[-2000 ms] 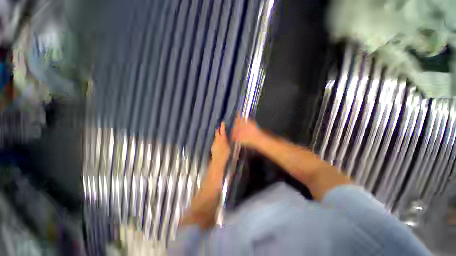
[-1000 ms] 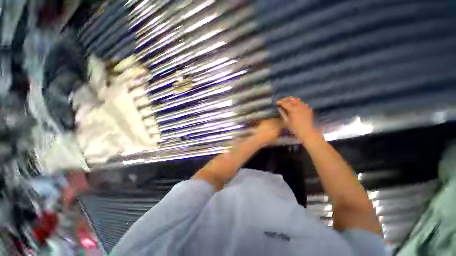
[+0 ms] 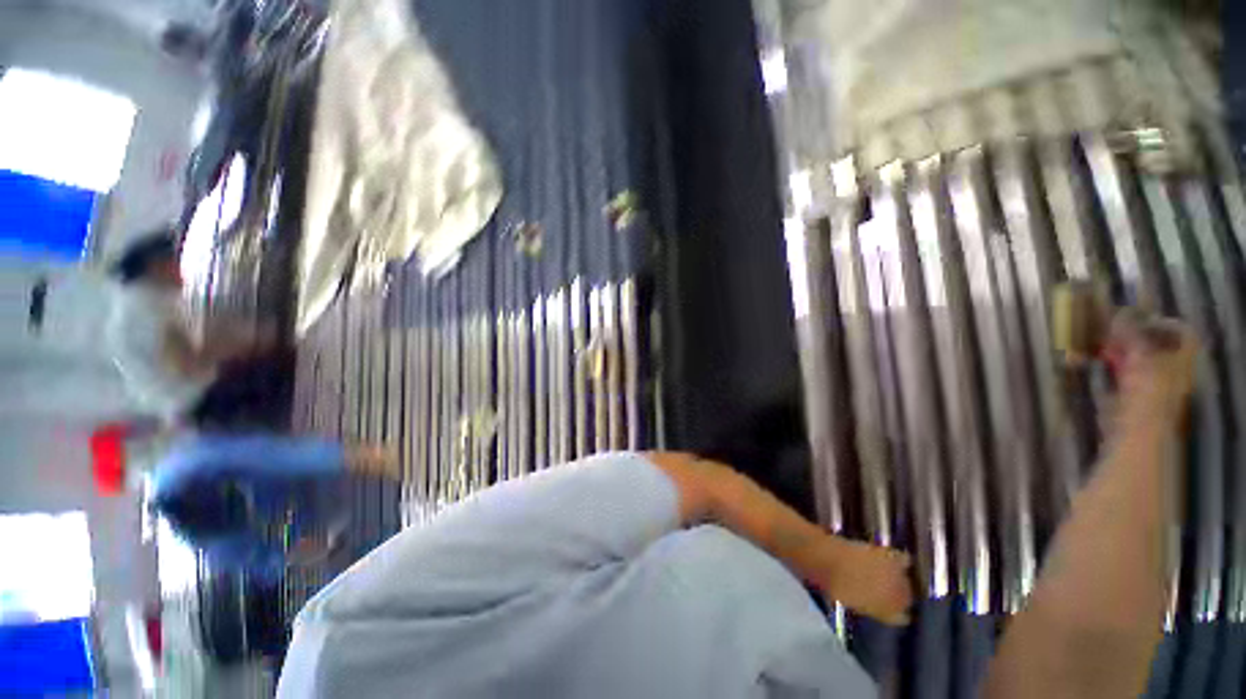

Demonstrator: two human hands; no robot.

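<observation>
Long silver tubes (image 3: 963, 382) lie side by side on the rack at the right. My right hand (image 3: 1151, 348) is over them, its fingers curled beside a small brass-coloured clip (image 3: 1080, 322). They look close or touching, but blur hides whether the fingers grip it. My left hand (image 3: 875, 580) is low over the tubes, blurred, with its fingers close together and nothing clearly seen in it. A cream cloth (image 3: 1004, 62) with a gathered edge covers the far part of these tubes. Dark grey cloth (image 3: 943, 649) shows at the near ends of the tubes.
A second rack at the left holds tubes (image 3: 533, 376), dark grey cloth (image 3: 560, 109), a cream cloth (image 3: 403, 150) and several small brass-coloured pieces (image 3: 597, 358). A dark gap (image 3: 724, 232) separates the racks. People (image 3: 164, 328) are at the far left, one in a blue sleeve (image 3: 253, 464).
The view has turned to the cream cloth and bare tubes. My hands, earlier close together at the dark grey panel's edge, are now apart, the right one farther out beside a clip.
</observation>
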